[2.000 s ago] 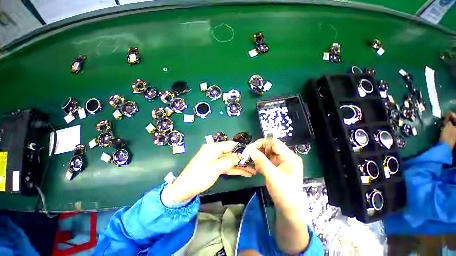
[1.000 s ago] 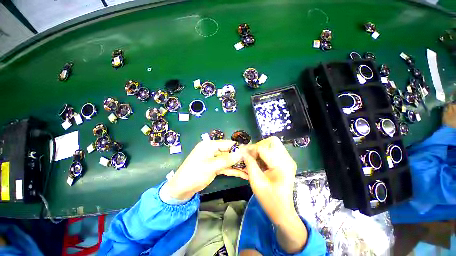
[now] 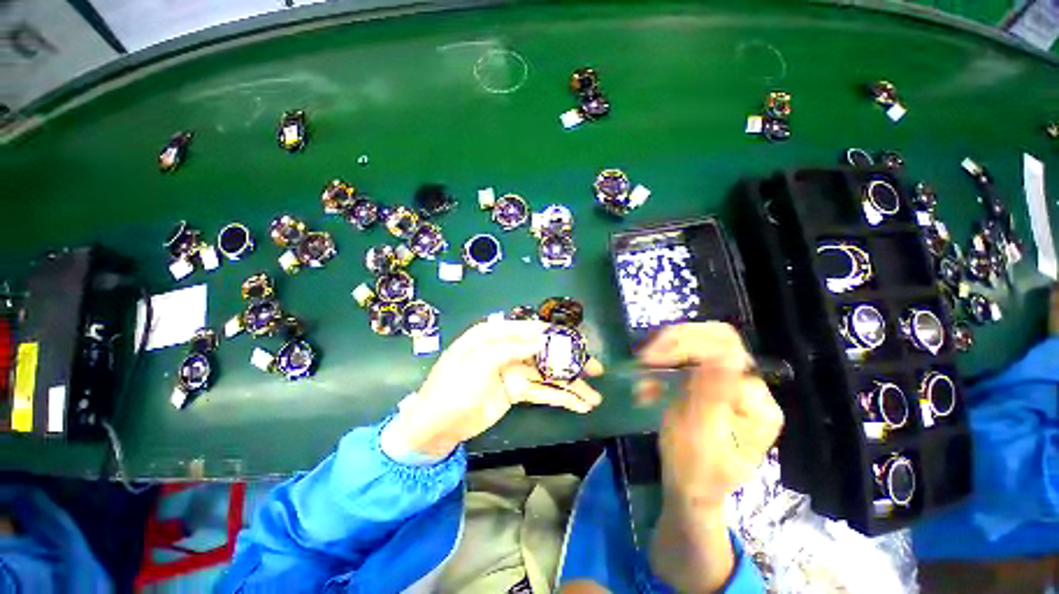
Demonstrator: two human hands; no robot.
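Note:
My left hand (image 3: 494,369) holds a round watch housing (image 3: 563,352) with a silver rim and a pale face, near the bench's front edge. A dark brown-gold disc (image 3: 562,311) sits just above it, touching or attached. My right hand (image 3: 711,389) is blurred, to the right of the housing and apart from it. A thin stick-like tool, likely tweezers (image 3: 761,369), shows in the right hand, blurred. A shallow black box (image 3: 727,304) with small white parts (image 3: 653,282) lies behind the right hand.
Many watch housings (image 3: 395,287) with white tabs lie on the green surface (image 3: 383,110). A tall black compartment tray (image 3: 801,395) with ringed cases stands at right. A black equipment box (image 3: 81,348) and paper slip (image 3: 177,317) are at left. Clear bags (image 3: 813,540) lie near the lap. A neighbour's blue sleeve (image 3: 1005,429) shows at right.
My right hand has moved away to the right from the housing, and a tool now shows in it. The housing's pale face is now in view in my left hand.

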